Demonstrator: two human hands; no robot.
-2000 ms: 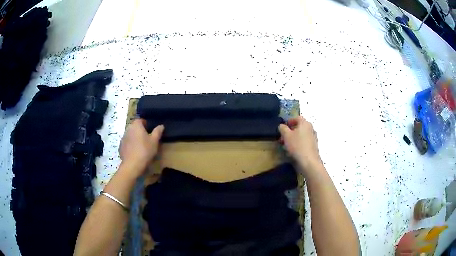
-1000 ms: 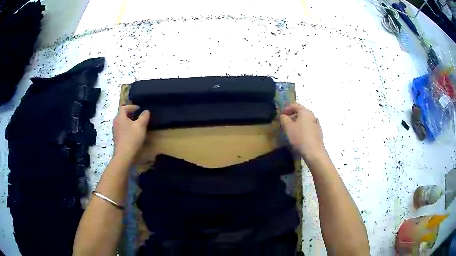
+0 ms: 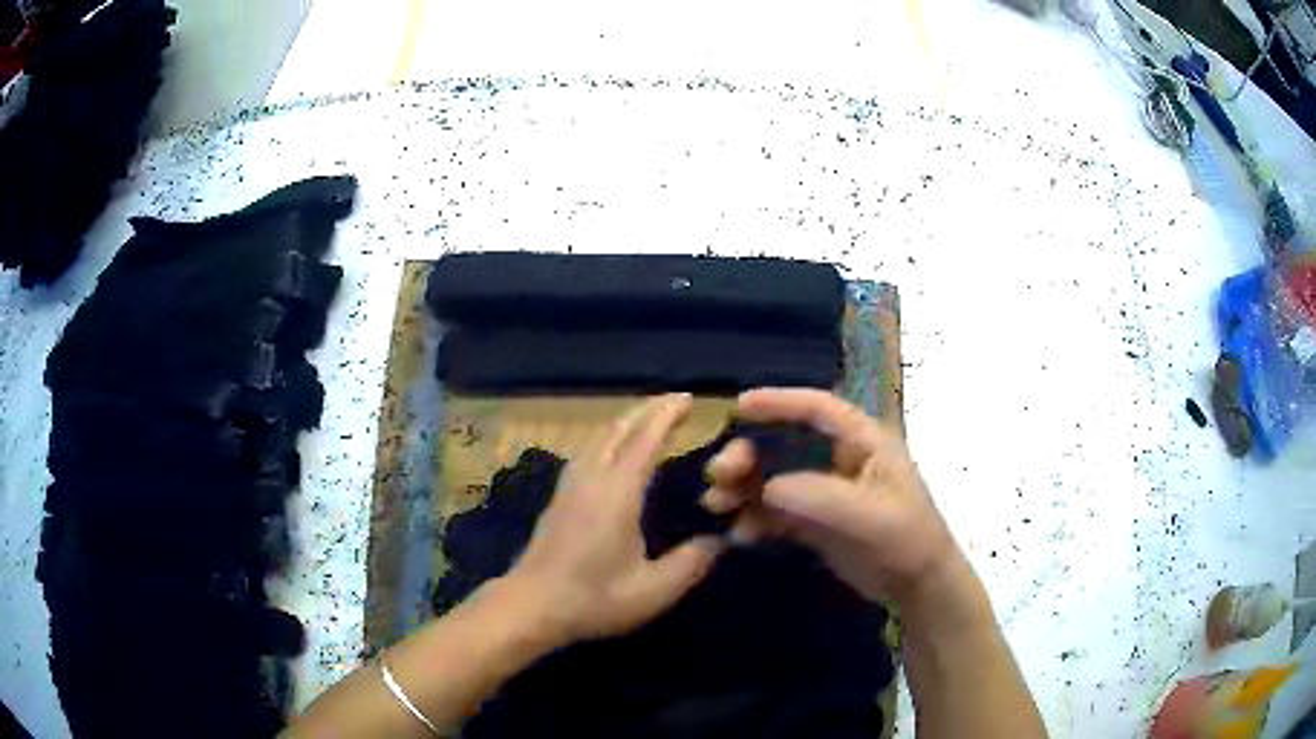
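Note:
Two black fabric strips [image 3: 635, 360] lie side by side across the far end of the tan cardboard board [image 3: 393, 477]. A loose black fabric pile [image 3: 693, 664] covers the board's near part. My left hand [image 3: 613, 534] is over the pile's far edge, fingers apart, with nothing seen held in it. My right hand [image 3: 844, 498] is just right of it, fingers curled around black fabric from the pile. The fabric between the two hands is partly hidden by my fingers.
A large flat black fabric mass [image 3: 159, 491] lies left of the board, another black bundle [image 3: 87, 137] at the upper left. On the right are a blue tray [image 3: 1260, 361] with clear plastic, a dark lump [image 3: 1230, 404], a small jar [image 3: 1244, 615] and an orange-pink tub [image 3: 1209, 707].
Both hands have left the ends of the second strip and moved nearer and inward to the pile. The strip stays flat on the board. The pile's far edge is now bunched up.

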